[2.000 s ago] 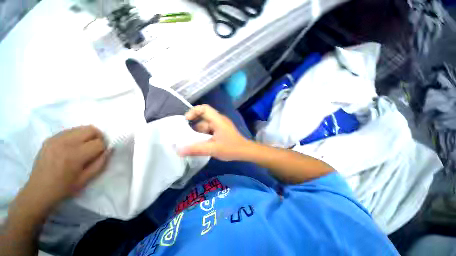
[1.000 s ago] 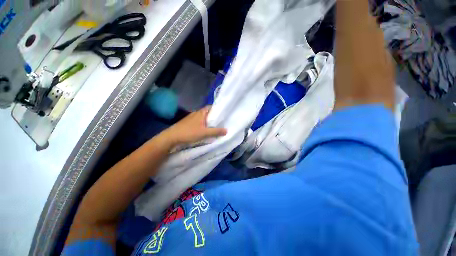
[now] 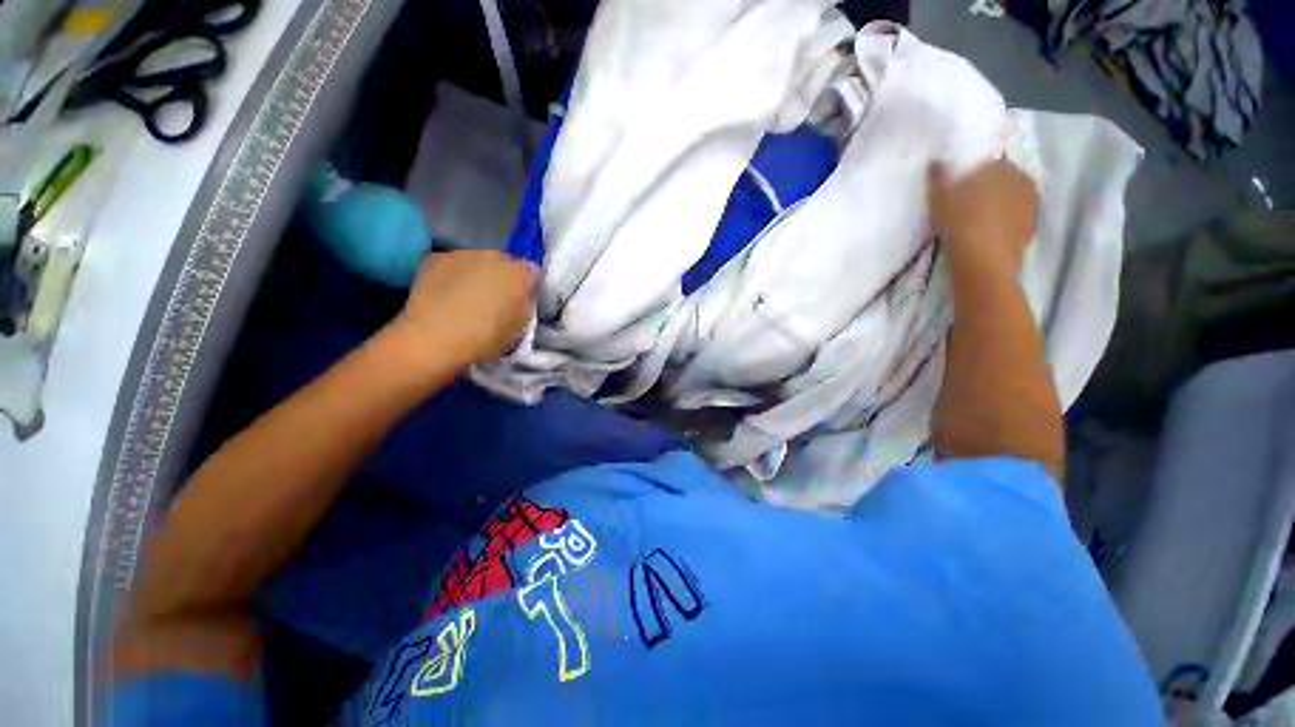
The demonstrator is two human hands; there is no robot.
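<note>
A pile of loose pale garments (image 3: 810, 284) lies low in front of me on blue plastic (image 3: 767, 199). My left hand (image 3: 472, 307) is closed on the near left edge of a pale garment; its fingertips are partly hidden in the cloth. My right hand (image 3: 986, 209) is on the pale cloth at the right side of the pile, its fingers bent into the fabric and gripping it. The dark grey panel is not in view.
The white machine table (image 3: 85, 327) with its scale edge (image 3: 213, 256) curves along the left. Black scissors (image 3: 168, 71), green snips (image 3: 60, 182) and part of the machine lie on it. A light-blue round thing (image 3: 372, 227) is below the edge. Patterned cloth (image 3: 1179, 71) lies upper right.
The right hand has come back down from the top edge onto the pile. The left hand has moved slightly left and up. The garment stretched between them now lies on the pile.
</note>
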